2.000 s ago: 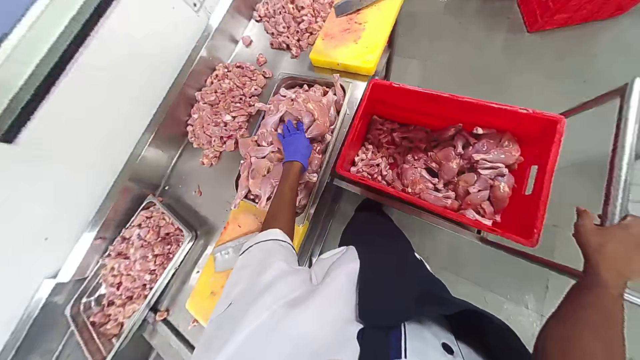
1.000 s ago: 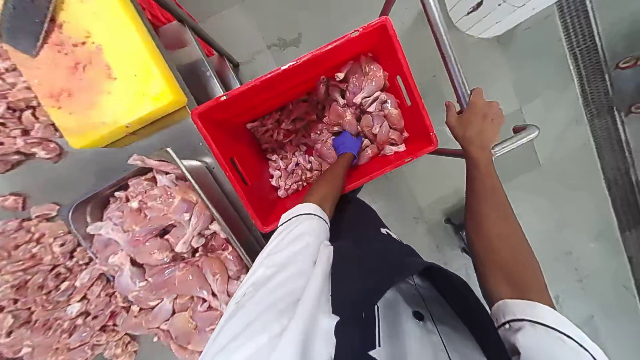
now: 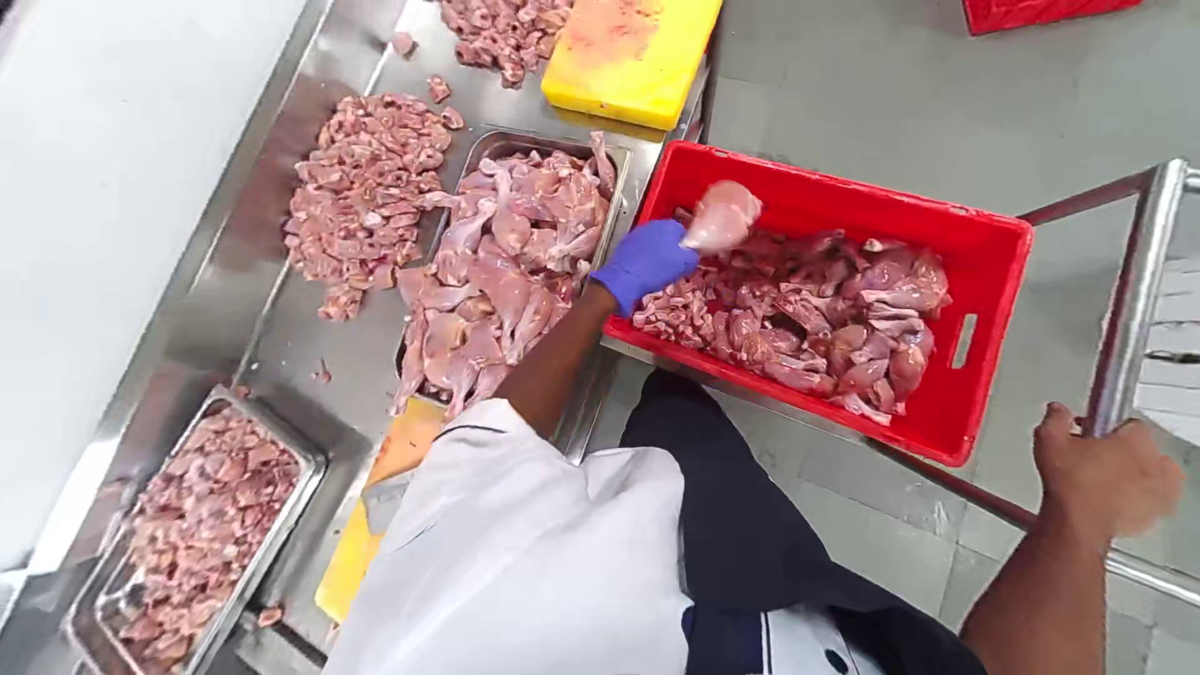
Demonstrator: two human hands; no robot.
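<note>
My left hand, in a blue glove, grips a raw chicken leg by its thin end, above the left end of a red plastic crate. Raw chicken pieces lie in that crate. Left of the hand, a steel tray is heaped with raw chicken legs, some over its rim. My bare right hand is at the metal rail right of the crate; its far side is blurred.
Piles of cut meat lie on the steel table. A second tray holds cut meat. Yellow cutting boards lie above and below the heaped tray; a blade rests on the lower one. Another red crate stands at top right.
A second ago my left hand was down among the pieces in the red crate; now it is at the crate's left end with a leg raised. The view has swung widely.
</note>
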